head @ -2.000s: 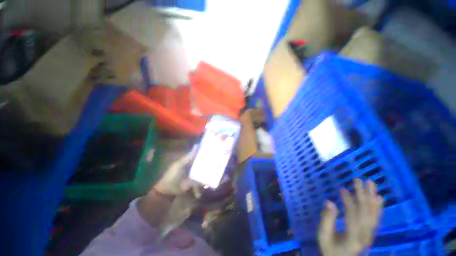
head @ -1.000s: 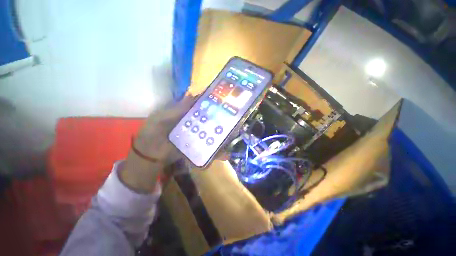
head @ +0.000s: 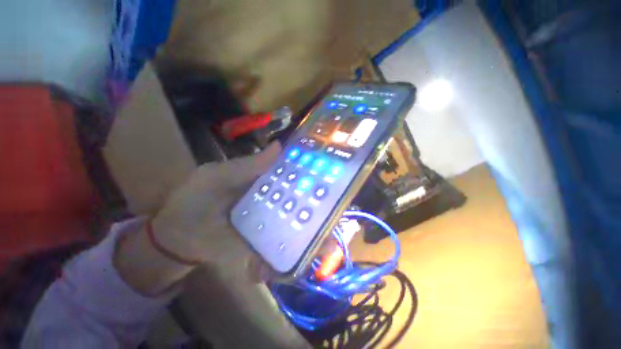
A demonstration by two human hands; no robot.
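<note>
My left hand [head: 211, 204] comes in from the lower left and holds a smartphone [head: 320, 177], tilted, its lit screen showing blue and grey round icons. Below and behind the phone lie blue coiled tubing or cable [head: 391, 249] and black looped cable [head: 371, 320] in an open cardboard carton [head: 476, 266]. A black fixture with metal parts [head: 412, 194] stands right of the phone. A red handle with a silver end [head: 248, 125] shows left of the phone. The phone hides part of the contents. My right hand is not in view.
A carton flap [head: 146, 146] stands at the left, with a red-orange object [head: 41, 163] beyond it. A blue post [head: 139, 34] is at the upper left. A pale panel with a bright light spot [head: 449, 102] is at the upper right, beside dark blue material.
The view has moved closer over the carton. The phone is still in my left hand. The red handle has come into clear view. My right hand, seen two seconds ago, is out of view.
</note>
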